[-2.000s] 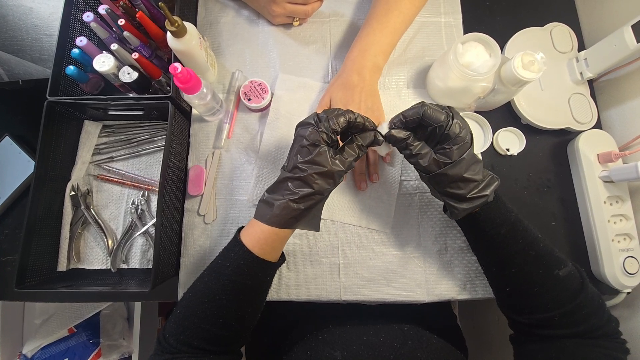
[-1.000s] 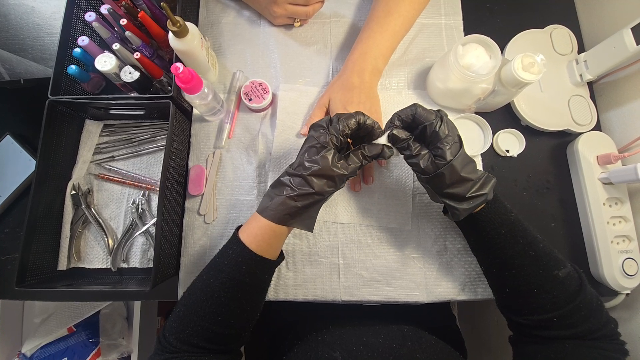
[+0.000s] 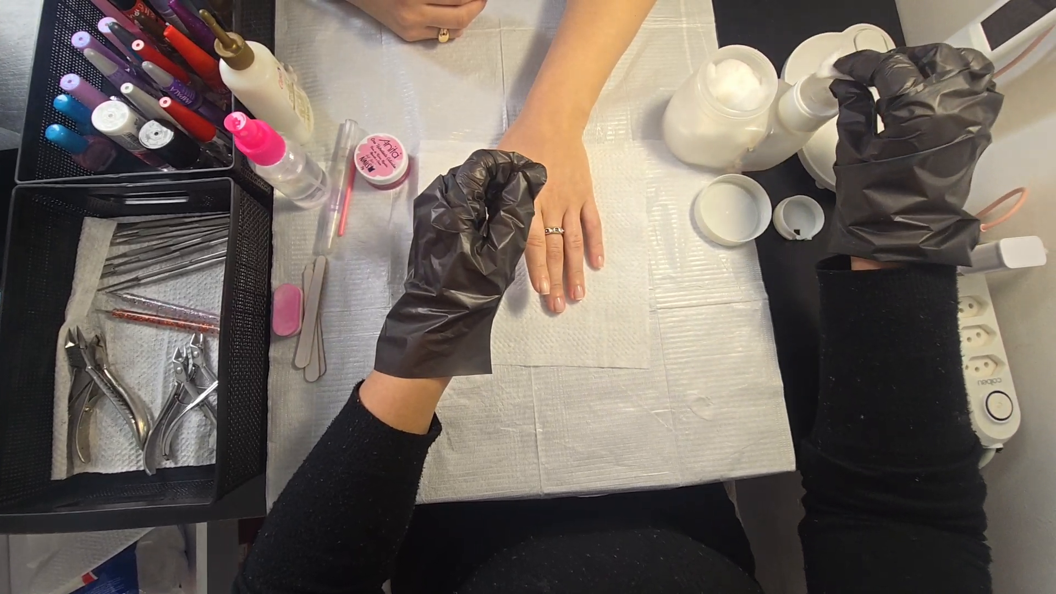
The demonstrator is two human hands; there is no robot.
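My left hand (image 3: 474,256), in a black disposable glove, is curled beside the other person's hand (image 3: 561,186), which lies palm down on a white paper towel (image 3: 594,338) with a ring on one finger. The thumb of that hand is hidden, and I cannot tell whether my curled fingers hold anything. At the upper right my right hand (image 3: 916,153), gloved alike, has its bent fingers at the top of a white plastic bottle (image 3: 792,115); their grip is unclear. Beside the bottle stands an open white jar (image 3: 718,107) with cotton (image 3: 738,82) in it.
Two white caps (image 3: 733,209) lie below the jar. Left are a pink-capped bottle (image 3: 280,161), a pink-lidded pot (image 3: 382,161), nail files (image 3: 311,318) and a black basket (image 3: 243,330) with cuticle nippers (image 3: 103,388). A power strip (image 3: 986,355) lies far right.
My right hand has moved right and up, from beside my left hand to the white bottle. The white wisp seen between my hands earlier no longer shows there. More of the other person's fingers is visible.
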